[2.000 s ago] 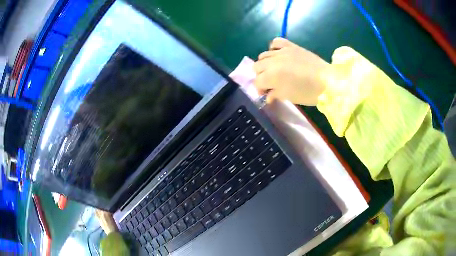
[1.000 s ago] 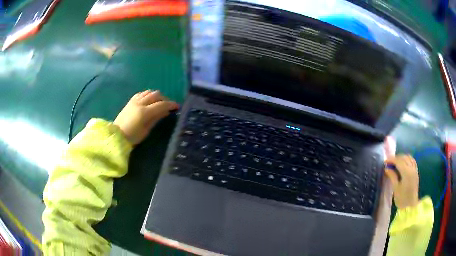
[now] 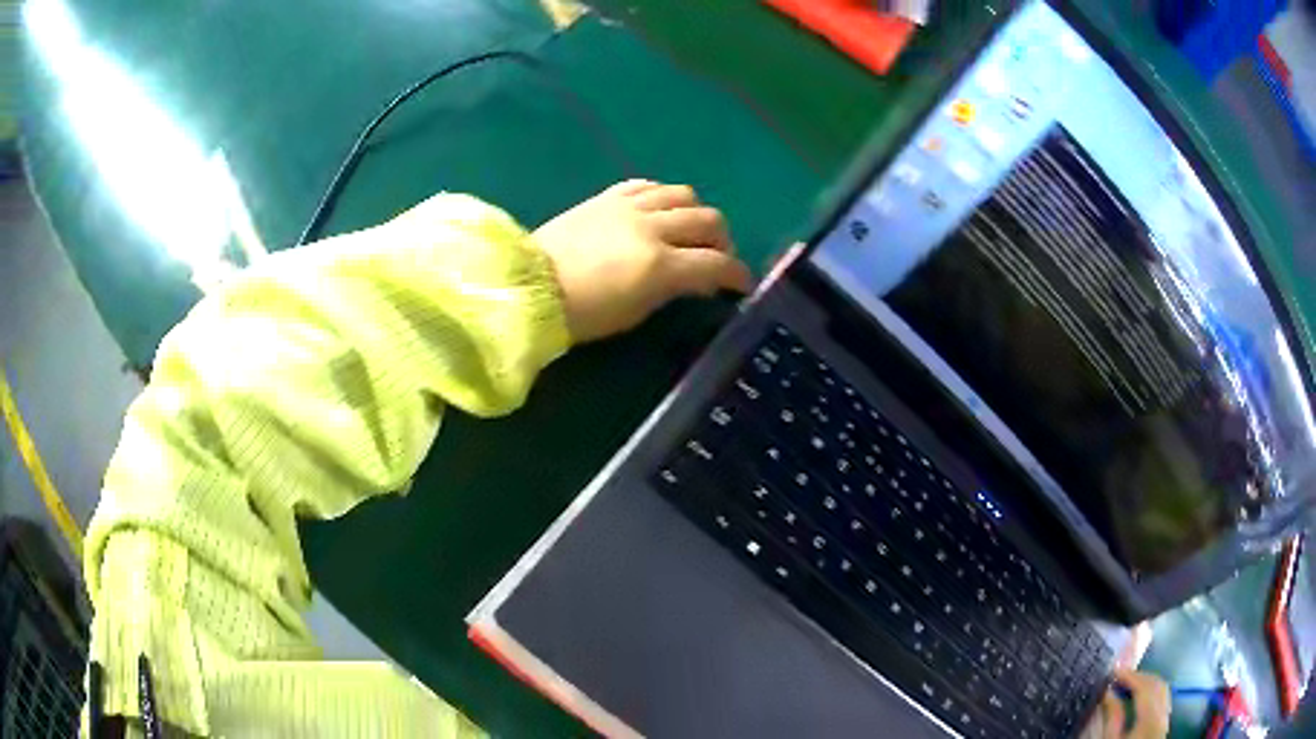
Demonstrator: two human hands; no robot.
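Observation:
An open dark grey laptop (image 3: 635,606) lies tilted across the view, its black keyboard (image 3: 866,534) towards me. Its screen (image 3: 938,188) shows a desktop with a black test window (image 3: 1097,318) of white text. My left hand (image 3: 642,260) is at the laptop's left rear edge, fingertips at its side; whether a plug is between them is hidden. My right hand (image 3: 1140,707) is small and cut off by the bottom edge, at the laptop's right side, by a blue cable (image 3: 1195,693); its grip is unclear. A red pad (image 3: 541,683) shows under the laptop.
A thin black cord (image 3: 378,123) curves over the green mat (image 3: 693,116) beyond my left sleeve. A red-orange slab (image 3: 852,29) lies at the top, another red piece (image 3: 1283,621) at the lower right. A floor with a yellow line (image 3: 41,469) shows at the far left.
The view has swung, so the laptop now appears tilted with its screen to the right. My left hand stays by the left edge, now nearer the rear corner; my right hand has moved towards the picture's bottom.

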